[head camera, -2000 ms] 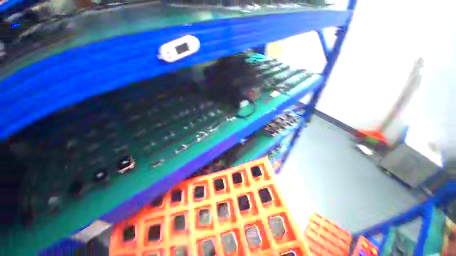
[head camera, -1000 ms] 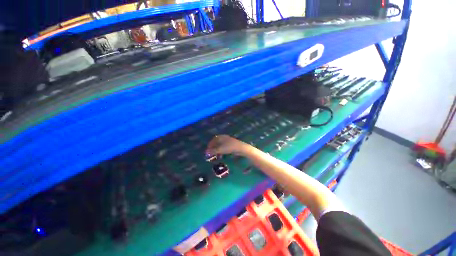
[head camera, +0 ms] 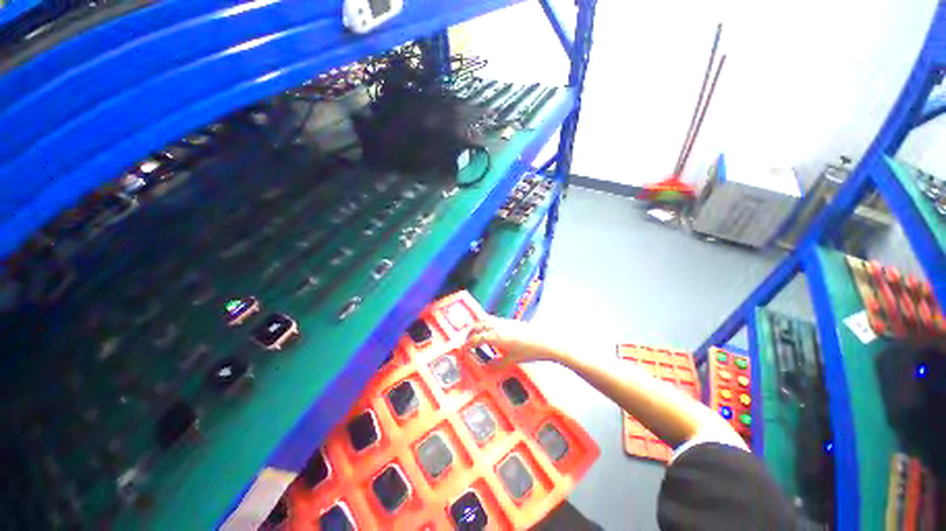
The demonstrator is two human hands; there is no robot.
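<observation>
The orange-red compartment tray (head camera: pixel 420 423) is tilted against the shelf edge, with watch heads in most pockets and one empty pocket at its far corner. My right hand (head camera: pixel 500 344) reaches in from the right, fingertips bent down over a dark watch head beside that pocket; whether they grip it I cannot tell. On the green mat (head camera: pixel 337 351), a watch head with a lit screen (head camera: pixel 241 308) lies behind a black-faced watch head (head camera: pixel 275 331). Another dark watch head (head camera: pixel 228 373) lies nearer. My left hand is not in view.
The shelf's blue beam (head camera: pixel 358 379) runs beside the tray. A black box (head camera: pixel 415 135) with looped cable stands further back on the shelf. A second blue rack (head camera: pixel 830 353) stands right, with another orange-red tray (head camera: pixel 648 389) low beside it. A broom (head camera: pixel 674 187) stands at the wall.
My right hand has moved from the shelf back to the tray. The lit watch head it was at now lies uncovered on the mat. The view has swung right and down, showing more of the tray.
</observation>
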